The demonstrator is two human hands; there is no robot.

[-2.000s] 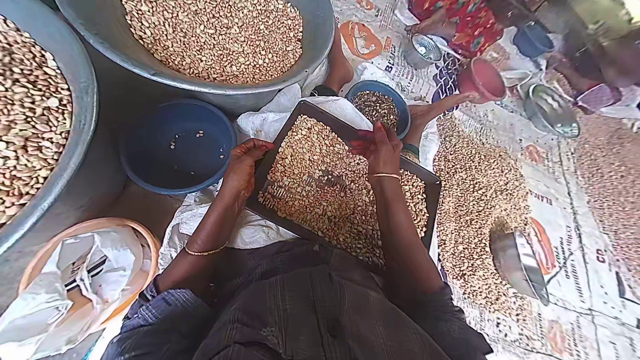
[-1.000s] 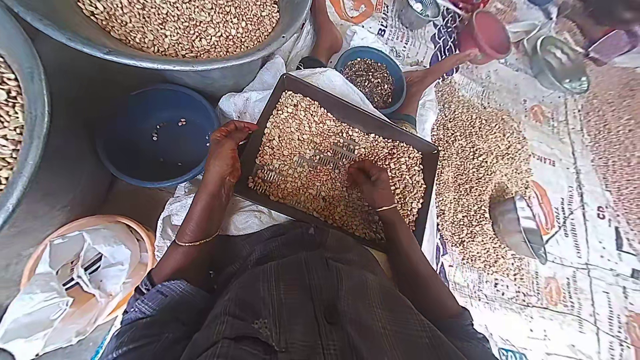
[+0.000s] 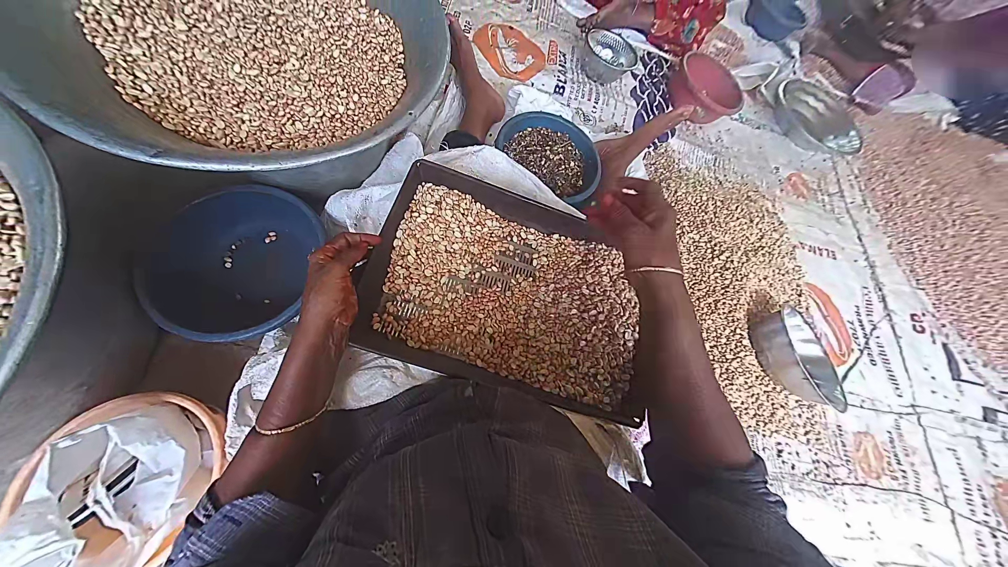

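A dark rectangular sieve tray (image 3: 400, 356) with a slotted bottom lies across my lap, spread with split beans or kernels (image 3: 504, 315). My left hand (image 3: 335, 279) grips its left rim between thumb and fingers. At the upper right corner is my right hand (image 3: 639, 224), fingers bent and close together over the rim; whether it holds anything is too blurred to tell. Just beyond that corner stands a small blue bowl (image 3: 589, 142) of dark bits and debris. Left of the tray sits a wide blue basin (image 3: 228, 299) with a few kernels in it.
Large metal tubs (image 3: 315, 161) of kernels stand at upper left. An orange-rimmed basin (image 3: 209, 425) holds a white plastic bag. Printed sacking (image 3: 890, 457) at right bears heaped kernels (image 3: 724, 260) and a metal bowl (image 3: 799, 358). Other people sit beyond, near a red bowl (image 3: 713, 90).
My right hand has moved from over the kernels in the tray to its upper right corner. My left hand stays on the left rim. Bare slots show near the middle of the tray.
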